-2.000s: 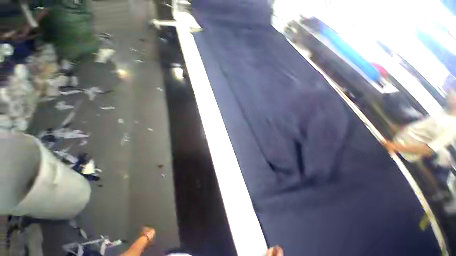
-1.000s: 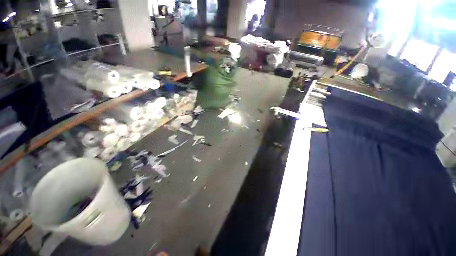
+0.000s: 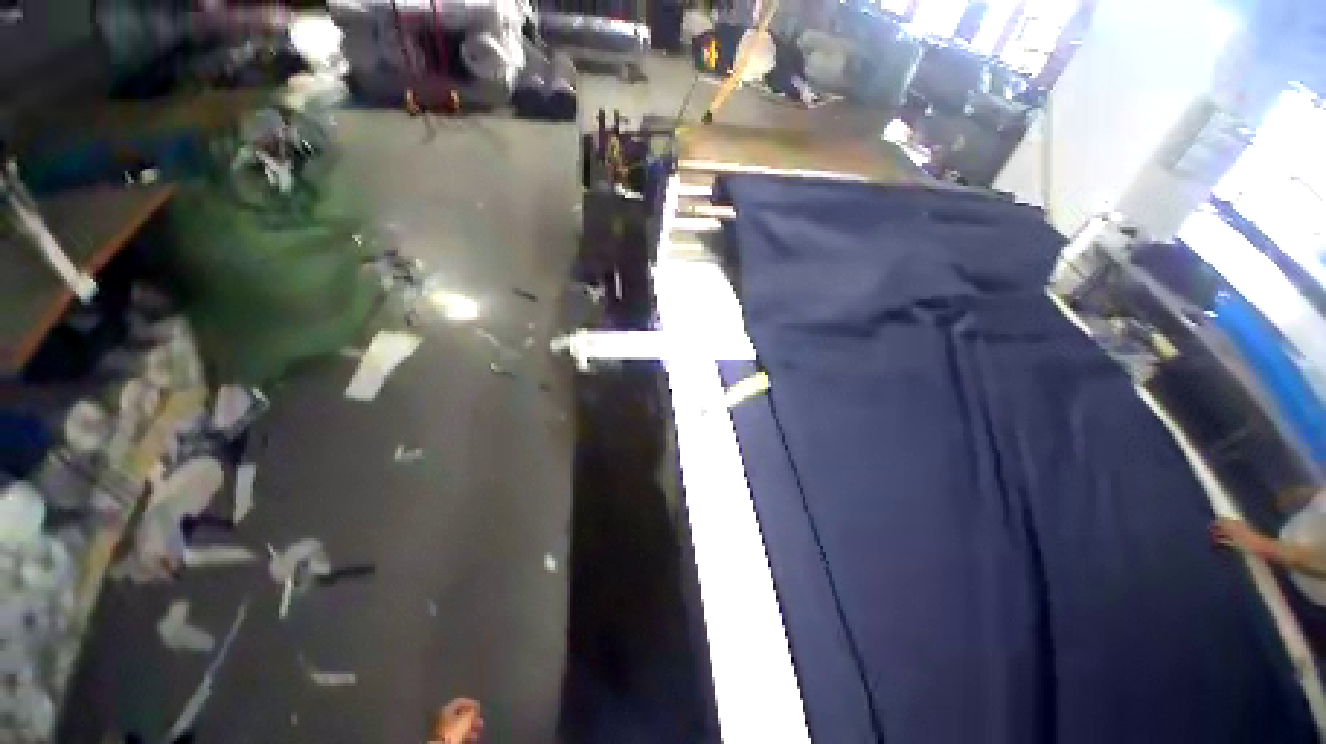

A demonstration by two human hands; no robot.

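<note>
Dark navy fabric (image 3: 931, 480) covers the long table, with long creases running lengthwise and a loose upper layer whose edge lies inside the near border. The pale table border (image 3: 727, 567) shows along its left side. A yellowish strip (image 3: 746, 390) lies across the fabric edge. A white bar (image 3: 625, 346) sticks out from the table edge over the floor. My left hand (image 3: 460, 721) is small at the bottom edge, over the aisle; its fingers look curled, but whether it holds anything is unclear. My right hand is out of the picture.
Another person's hand (image 3: 1245, 538) rests at the far table edge on the right. A green sack (image 3: 269, 276) stands on the left beside pale rolls and scraps. Scraps litter the grey floor (image 3: 465, 480). A wooden surface (image 3: 785, 150) lies beyond the fabric's end.
The view has swung back toward the table and moved nearer its far end. The white bin has left the picture. The other person's hand is in view again, and the yellowish strip appears closer.
</note>
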